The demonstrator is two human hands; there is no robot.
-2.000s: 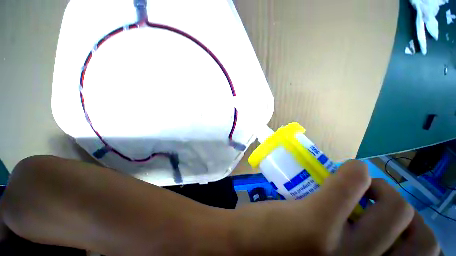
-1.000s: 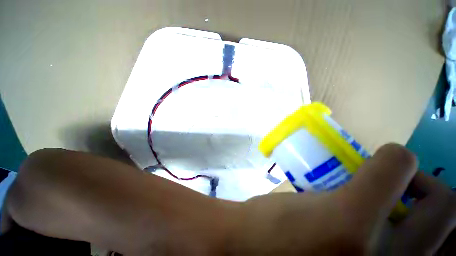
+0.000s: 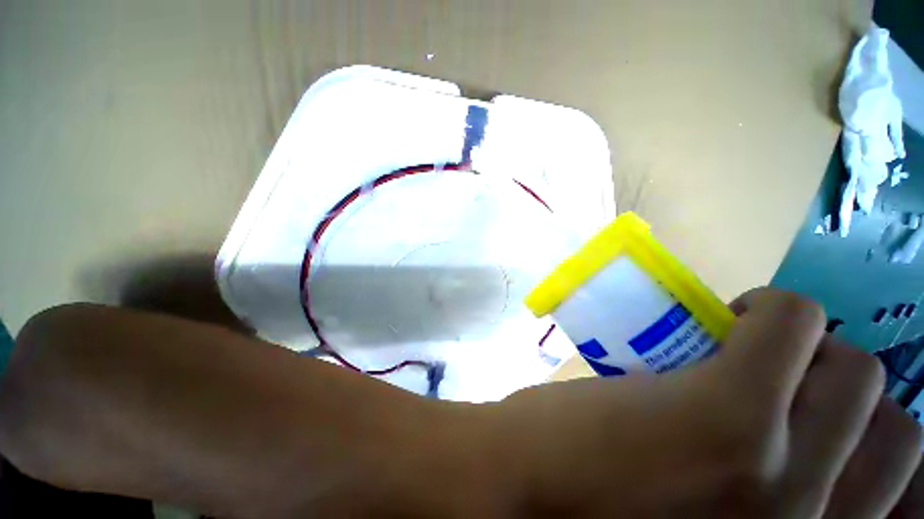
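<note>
A white plastic housing (image 3: 395,218) with rounded corners lies ahead, partly overexposed. A thin dark red and black wire ring (image 3: 305,274) curves round on it. A grey-blue tape tab (image 3: 475,132) shows at its far edge, another near the front. My left forearm crosses the near side and covers the housing's front edge. My left hand (image 3: 800,395) is closed round the yellow caulking gun (image 3: 684,274), which holds a white cartridge (image 3: 618,314) with blue lettering. The gun's front ring overlaps the housing's right side; the nozzle cannot be made out. My right hand is not in view.
The housing lies on a tan cardboard sheet (image 3: 709,122). A crumpled white heap (image 3: 871,122) lies at the sheet's right edge. The green surface (image 3: 811,264) beyond holds small white scraps and several small dark blocks (image 3: 897,312).
The housing first shifted right and lower in view and shows smaller, its far edge now visible. In the last second the white heap moved left in view; my left hand keeps its grip on the gun.
</note>
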